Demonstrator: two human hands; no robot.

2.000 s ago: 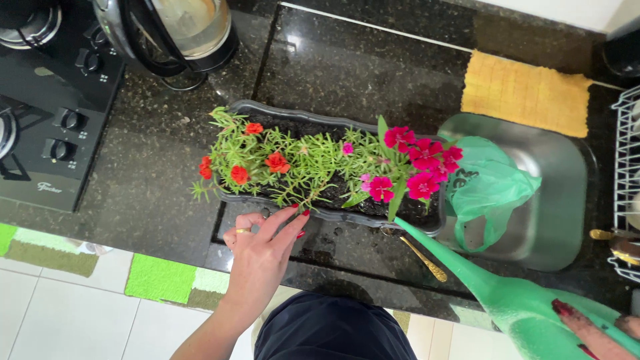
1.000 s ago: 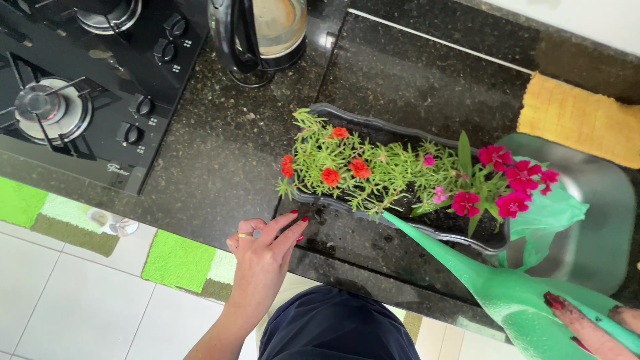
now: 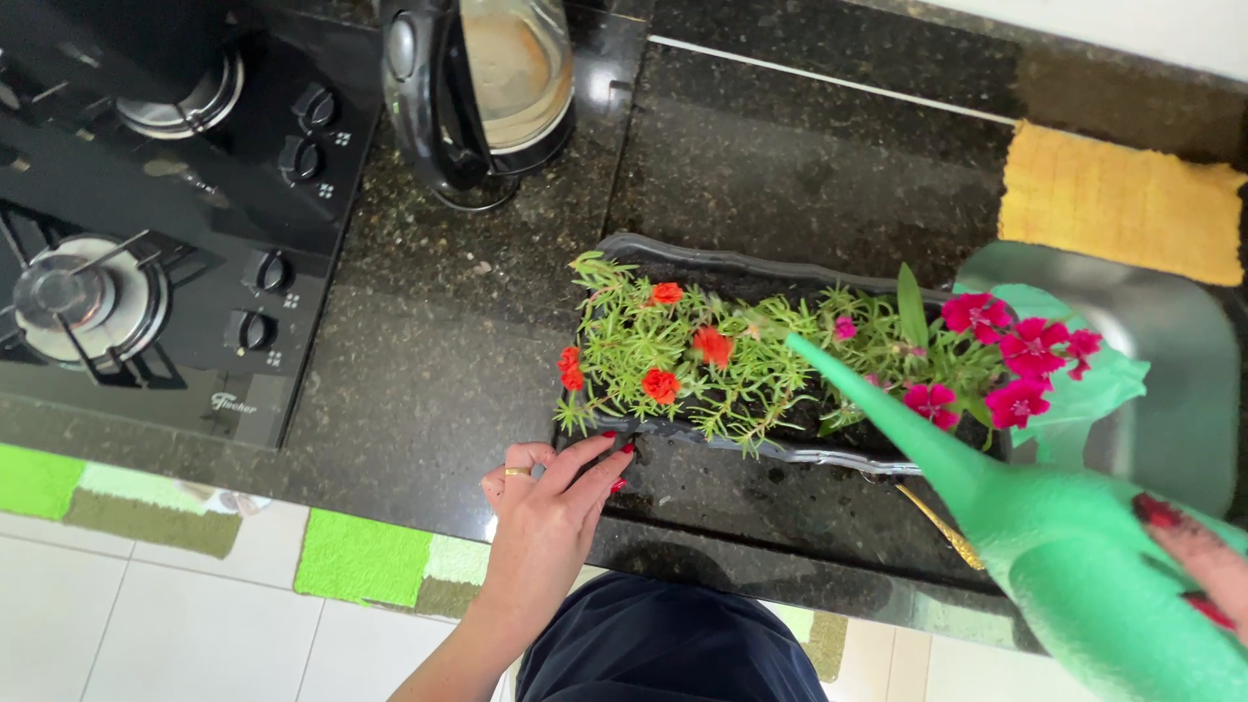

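A long black planter (image 3: 741,255) of dark soil lies on the granite counter, its right end by the sink. Succulent stems (image 3: 643,341) with orange-red flowers fill its left part; magenta dianthus flowers (image 3: 1033,348) stand at its right. My right hand (image 3: 1194,556), partly cut off by the frame edge, is shut on a green plastic watering can (image 3: 1082,565). The tip of its spout is over the middle of the plants; no water stream can be made out. My left hand (image 3: 556,497) has its fingertips at the planter's near left edge, fingers bent and apart, holding nothing.
A black gas cooktop (image 3: 195,283) is at the left, with a glass electric kettle (image 3: 517,78) beside it. At the right are a steel sink (image 3: 1185,390) with a green plastic bag (image 3: 1082,414), a yellow cloth (image 3: 1121,200), and a gold-coloured utensil handle (image 3: 941,526) near the planter.
The spout has moved from the planter's near right edge, along its near side, to over the middle of the plants. My left hand has stayed by the near left edge. The view has shifted.
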